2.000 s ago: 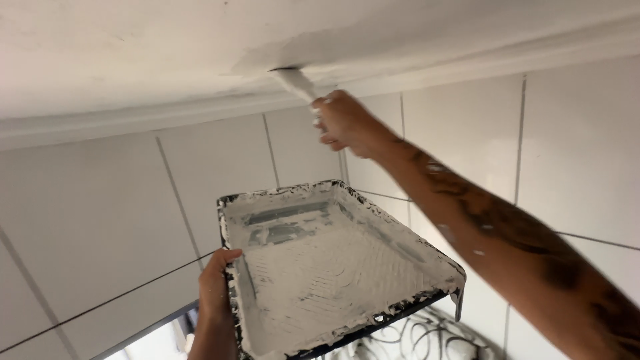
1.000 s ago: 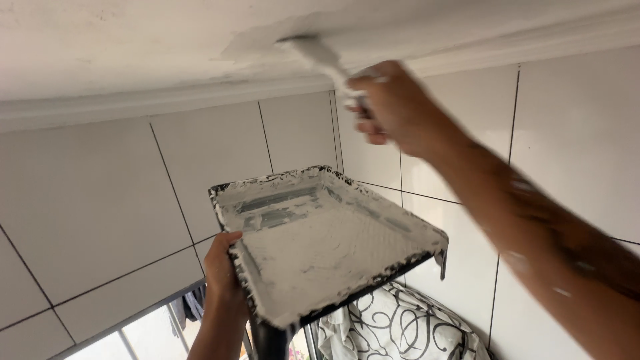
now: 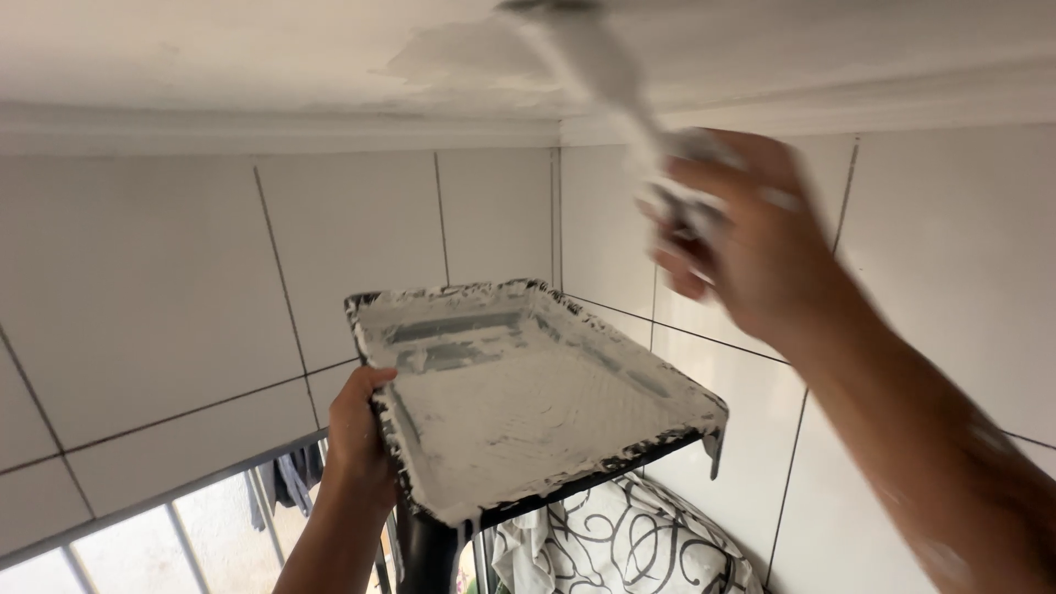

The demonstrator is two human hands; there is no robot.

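Observation:
My right hand (image 3: 742,223) grips the handle of a paintbrush (image 3: 598,70), coated in white paint and blurred. Its dark-looking tip is at the ceiling (image 3: 272,62), beside a greyish, wet-looking patch (image 3: 462,62). Lower down, my left hand (image 3: 359,421) holds a black paint tray (image 3: 536,404) by its left rim, thumb over the edge. White paint coats the tray's inside, with thinner greyish streaks at its far end and a drip hanging at the near rim. The fingers under the tray are hidden.
White wall tiles (image 3: 157,272) with dark joints meet in a corner behind the tray, below a ceiling moulding (image 3: 272,132). At lower left is a barred window (image 3: 181,528) with dark cloth hanging beyond. A white cloth with black swirls (image 3: 635,544) lies below the tray.
My right hand has moved the brush along the ceiling, away from where its tip touched the greyish patch two seconds ago. The tray stays in my left hand.

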